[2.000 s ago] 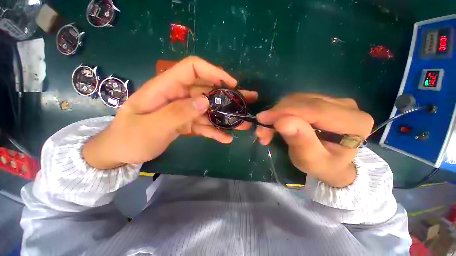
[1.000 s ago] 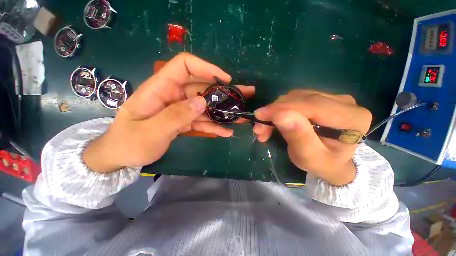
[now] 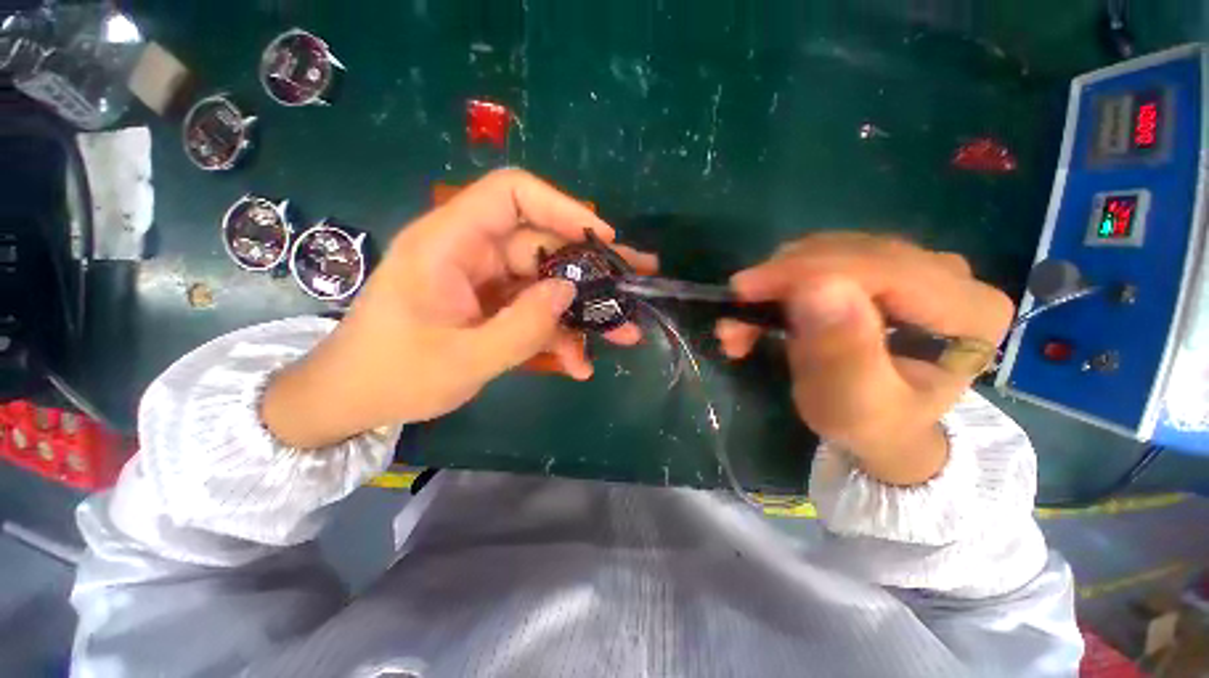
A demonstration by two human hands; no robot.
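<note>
My left hand [image 3: 458, 298] holds a round dark watch case [image 3: 593, 285] by its rim between thumb and fingers. Small pale parts show inside the case. My right hand [image 3: 868, 331] holds slim tweezers [image 3: 690, 289] like a pen, with the tips at the right side of the case; whether they touch a part is too blurred to tell. A thin pale cable [image 3: 712, 417] loops from beside the case toward my lap. An orange-red fixture [image 3: 544, 362] shows partly under my left hand, which hides most of it.
Several loose watch cases [image 3: 328, 261] lie at the left. A red piece [image 3: 488, 122] and a red clump [image 3: 984, 155] lie beyond my hands. A blue control box [image 3: 1120, 252] stands right. A clear bottle [image 3: 80, 60] and white paper [image 3: 122, 192] are upper left, a red tray [image 3: 60, 444] lower left.
The watch case is tilted more in my left hand. My right hand and the tweezers have shifted slightly right, and the tips have moved to the case's right edge. The view has shifted slightly.
</note>
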